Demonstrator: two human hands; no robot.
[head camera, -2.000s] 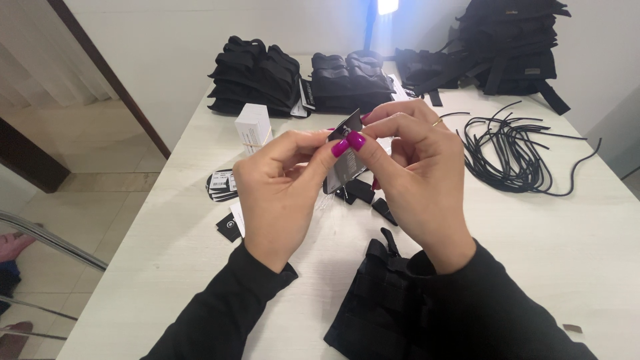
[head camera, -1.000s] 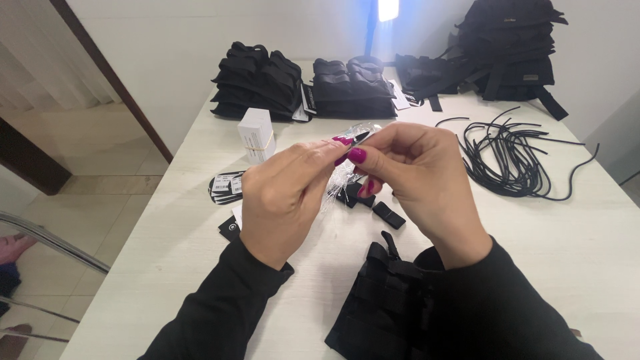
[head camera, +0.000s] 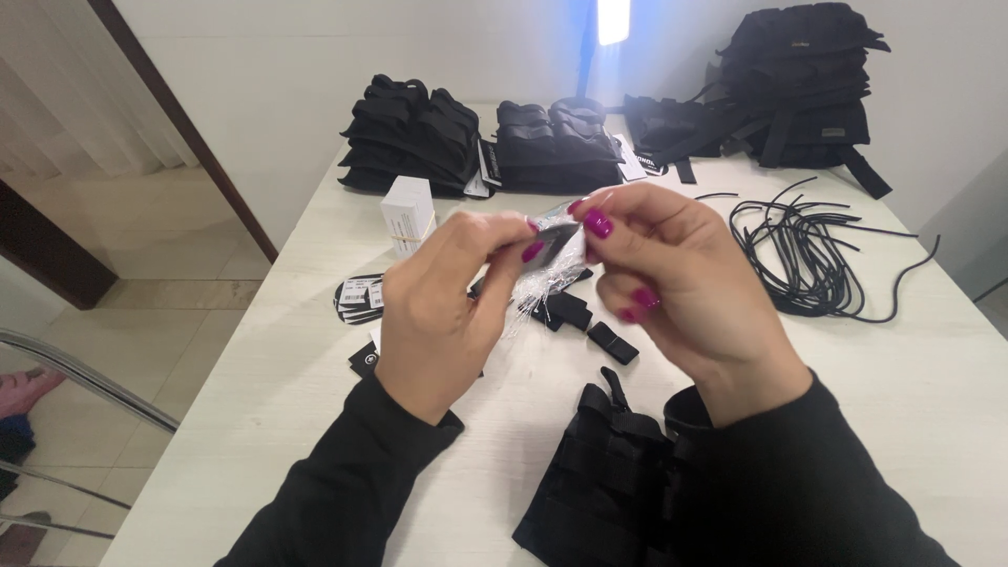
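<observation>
My left hand (head camera: 449, 307) pinches a small dark, flat tag (head camera: 555, 240) between thumb and fingers. My right hand (head camera: 669, 283) has thumb and forefinger closed at the tag's right end, seemingly on a thin clear strand. Just under the tag lies a bunch of clear plastic strands (head camera: 535, 295), partly hidden by my left hand. A black webbing pouch (head camera: 602, 480) lies below my hands, its right side covered by my right sleeve. Short black strap pieces (head camera: 613, 342) lie on the table behind it.
Stacked black pouches (head camera: 409, 142) and more pouches (head camera: 559, 150) line the back, with a taller black stack (head camera: 803, 87) at right. Black cords (head camera: 827, 260) lie at the right. A banded stack of white cards (head camera: 408, 216) and oval labels (head camera: 358, 299) sit at the left.
The tag, held up between both hands two seconds ago, is now lower and tilted in my left fingers. My fingertips have moved apart since one second ago.
</observation>
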